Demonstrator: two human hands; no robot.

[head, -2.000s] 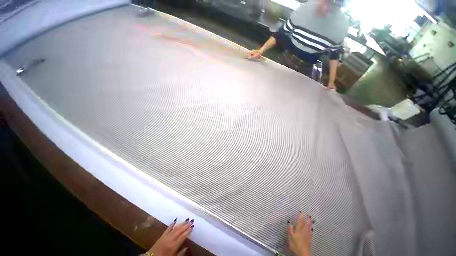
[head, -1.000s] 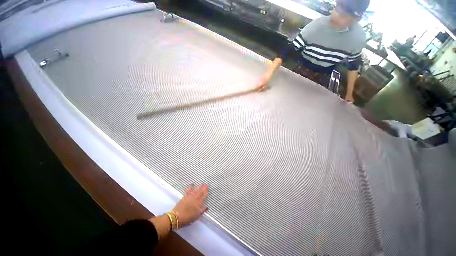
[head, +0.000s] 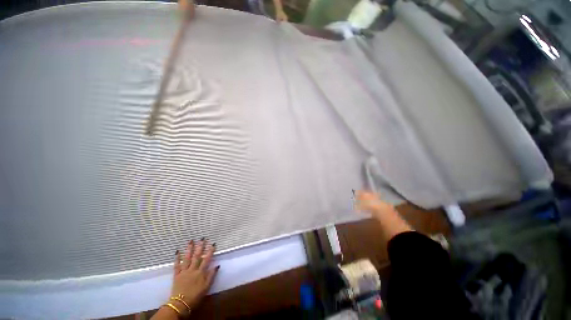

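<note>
The grey fabric with fine stripes [head: 250, 156] lies across the table, its pale edge running over a white underlay paper strip [head: 257, 260]. My left hand [head: 194, 272], with gold bracelets at the wrist, lies flat with fingers spread across the fabric edge and the paper. My right hand [head: 370, 202] is at the fabric further right, beside a small raised fold [head: 372, 172]. It is blurred, so whether it pinches the cloth cannot be told. A wooden stick [head: 166, 78] lies over the fabric, its far end at another person's hand.
A dark rail [head: 319, 269] comes out from under the fabric edge, with a pale unit [head: 360, 279] beside it. Brown table wood [head: 250, 297] shows along the near side. The fabric is loose and folded at the right. Another person's second hand is at the far edge.
The view has swung to the right. My right hand, out of view one second ago, now shows at the fabric. My left hand still rests at the fabric edge. The stick now slants more towards my side.
</note>
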